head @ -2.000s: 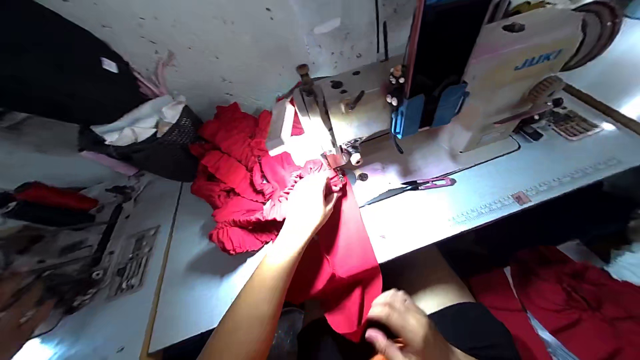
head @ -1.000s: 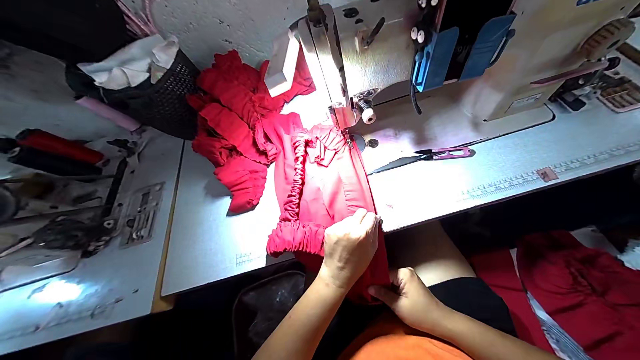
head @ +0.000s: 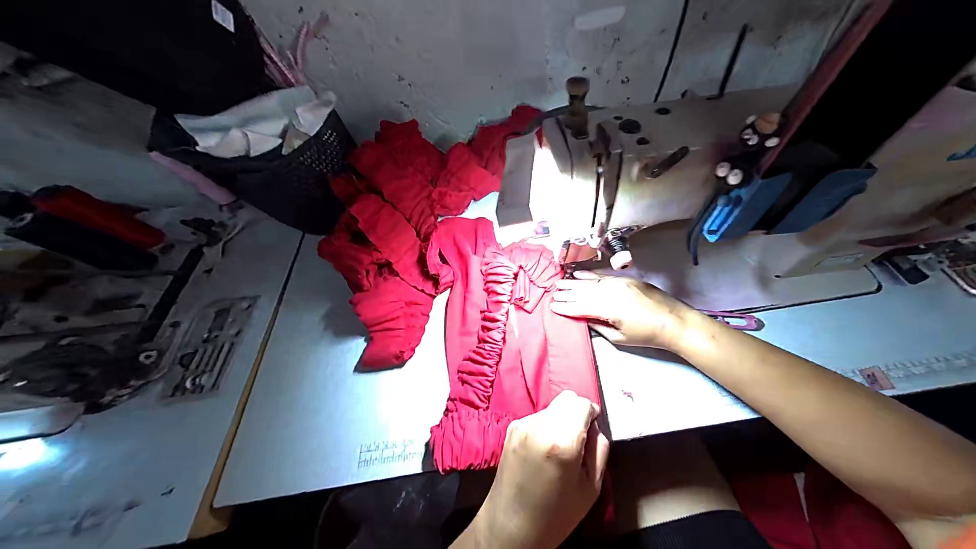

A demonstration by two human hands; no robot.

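Red fabric with a gathered ruffle (head: 488, 343) lies flat on the sewing machine table, its upper right edge at the needle area (head: 572, 263) of the white sewing machine (head: 656, 160). My left hand (head: 553, 457) pinches the lower right edge of this fabric near the table's front. My right hand (head: 618, 305) rests with its fingers extended on the fabric's upper right edge, just beside the presser foot, which is partly hidden. More bunched red fabric (head: 396, 229) is heaped to the left of the machine head. Bright lamp light washes out part of the cloth.
Pink-handled scissors (head: 736, 320) lie behind my right forearm. A black basket (head: 290, 175) with white cloth stands at the back left. Another machine and red and black thread spools (head: 91, 221) are at the left. A measuring scale (head: 923, 370) runs along the front right edge.
My right hand has moved from the fabric's lower edge up to the needle area. My left hand still grips the fabric's lower part. The view has shifted.
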